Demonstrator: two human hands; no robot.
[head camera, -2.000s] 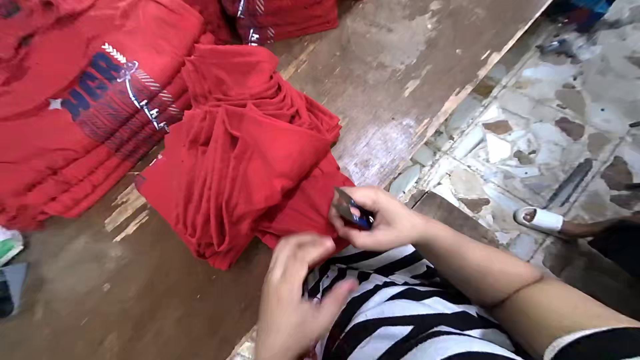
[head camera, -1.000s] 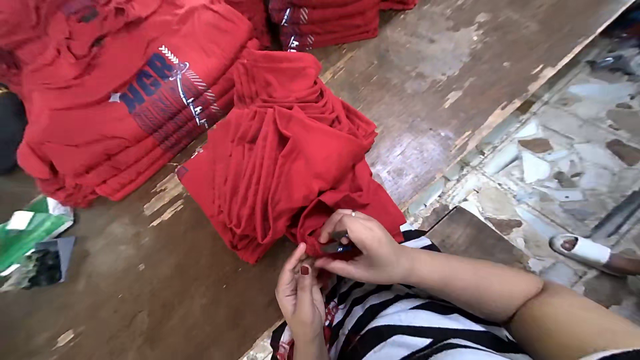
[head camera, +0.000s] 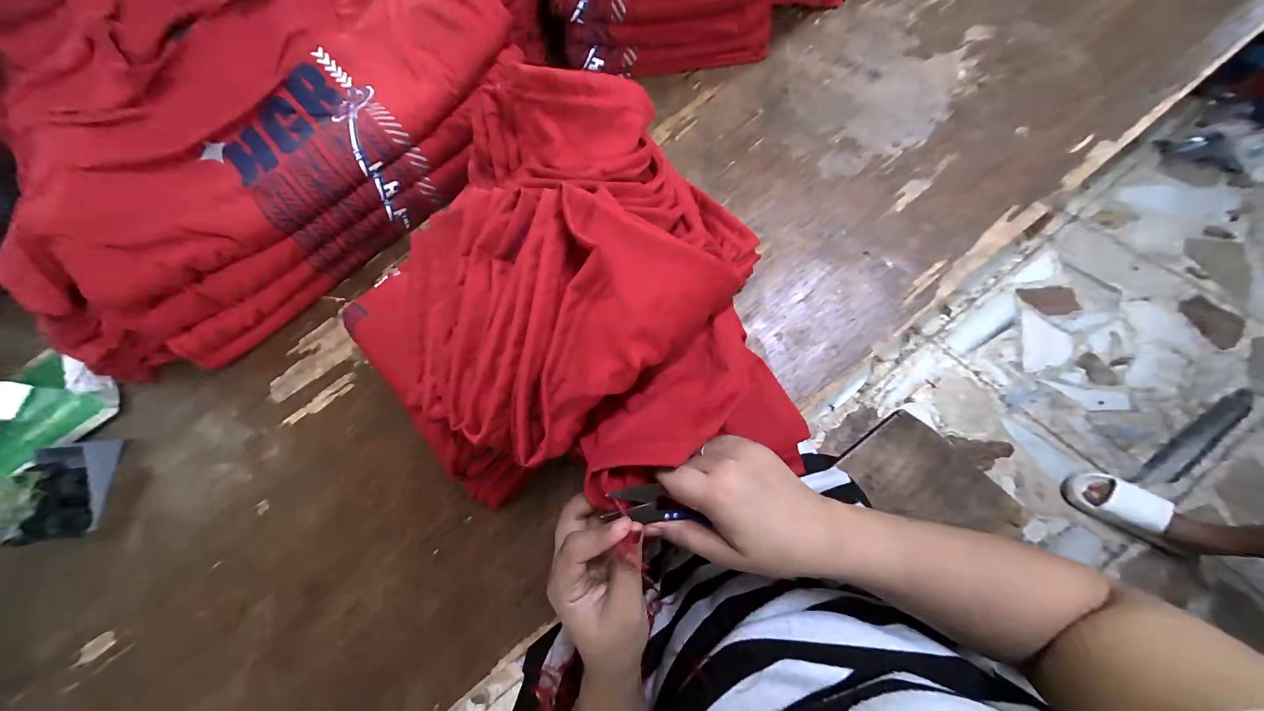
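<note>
A rumpled pile of red fabric pieces (head camera: 573, 296) lies near the table edge, one corner hanging toward my lap. My right hand (head camera: 750, 504) is closed around thread snips (head camera: 657, 509), whose dark blades are apart at the hem of the red cloth. Just left of the blades, my left hand (head camera: 597, 573) pinches red threads (head camera: 632, 553) between thumb and fingers beside that hem. The part of the snips inside my right palm is hidden. More red threads lie on the striped clothing over my lap.
Folded red printed shirts (head camera: 247, 197) are stacked at the upper left, another red stack (head camera: 662, 35) at the top. A green and white plastic packet (head camera: 59, 410) lies left on the worn wooden table (head camera: 296, 553). At right, a person's foot in a white sandal (head camera: 1126, 504) rests on the stone-patterned floor.
Two seconds ago my left hand was apart from the snips with its fingers spread; now it pinches threads at the hem. The snips have moved to the cloth's edge, their blades now in view.
</note>
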